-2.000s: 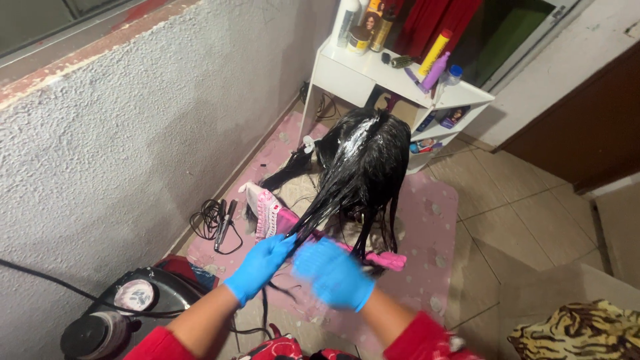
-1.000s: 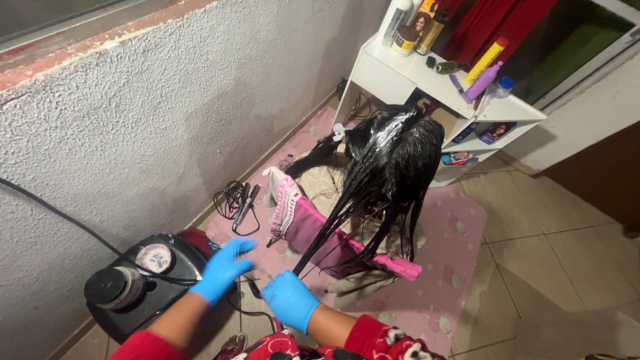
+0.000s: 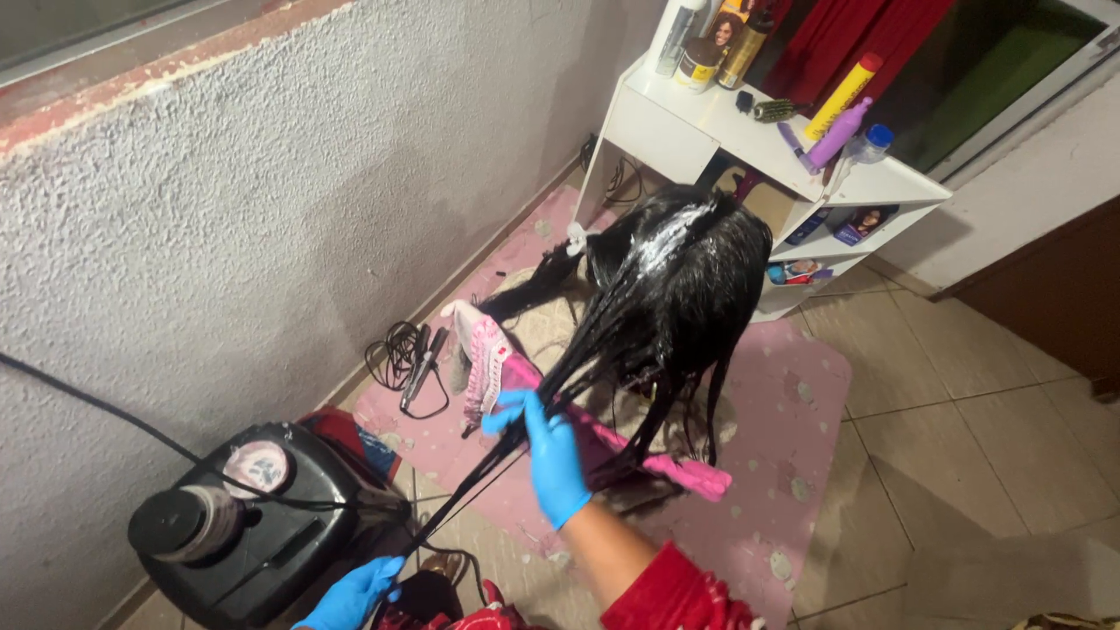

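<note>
A person with long, wet-looking black hair (image 3: 691,271) is below me, a streak of white cream (image 3: 669,241) along the parting. One long lock is drawn toward me. My left hand (image 3: 354,595), in a blue glove, grips its lower end at the bottom of the view. Higher up, my right hand (image 3: 547,446), gloved too, has its fingers closed around the same lock. A white tie (image 3: 576,239) gathers another section on the left. Pink cloth (image 3: 691,477) lies beneath the hair.
At lower left, a black stand (image 3: 297,534) holds a dark-lidded jar (image 3: 184,525) and a small round container of cream (image 3: 256,468). A corded flat iron (image 3: 424,367) lies near the textured wall. Bottles and a round brush (image 3: 773,110) stand or lie on the white desk (image 3: 674,101).
My right hand has moved up the lock toward the head. My left hand has gone down to the lock's lower end and now grips it.
</note>
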